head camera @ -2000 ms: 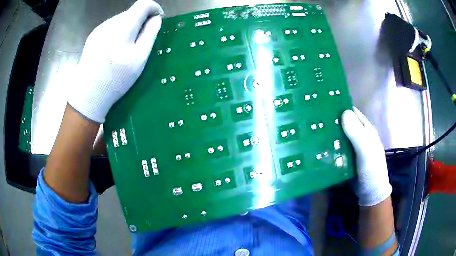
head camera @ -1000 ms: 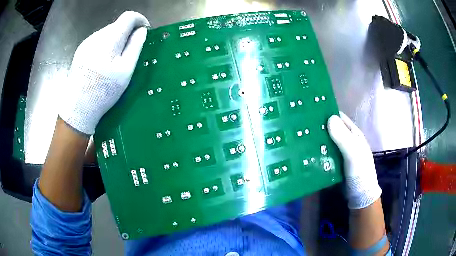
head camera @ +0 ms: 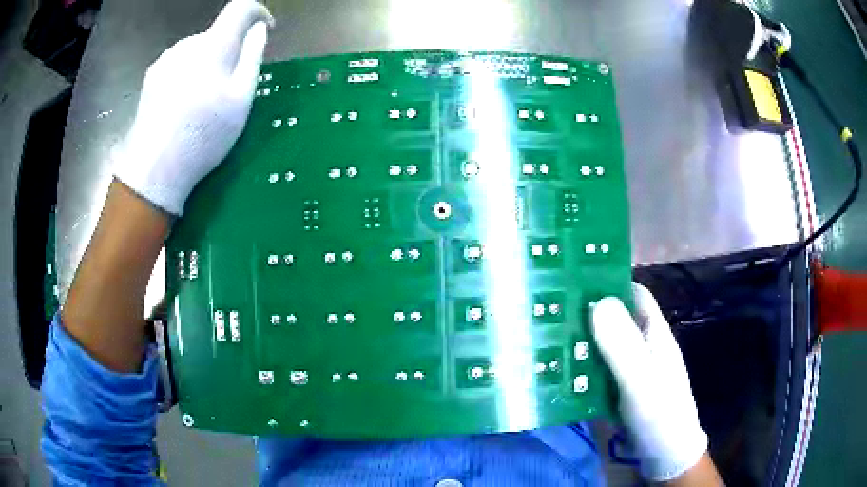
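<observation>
A large green printed circuit board (head camera: 409, 285) is held over my lap, its face with silver pads towards me and a hole near its middle. A bright glare band runs down it, right of the middle. My left hand (head camera: 204, 109), in a white knit glove, grips the board's upper left edge, with the fingers behind it hidden. My right hand (head camera: 651, 380), also gloved, grips the lower right edge with the thumb on the face.
A shiny metal bench (head camera: 665, 190) lies beyond the board. A black stand with a yellow pad (head camera: 761, 96) and a black cable sits at the bench's right edge. A green conveyor (head camera: 841, 390) runs at the right, with a red object (head camera: 841, 300). A black bin (head camera: 36, 190) is at the left.
The board has turned and now sits nearly level, its top edge lower in view. My right hand has moved down along the edge. My left hand has moved slightly up.
</observation>
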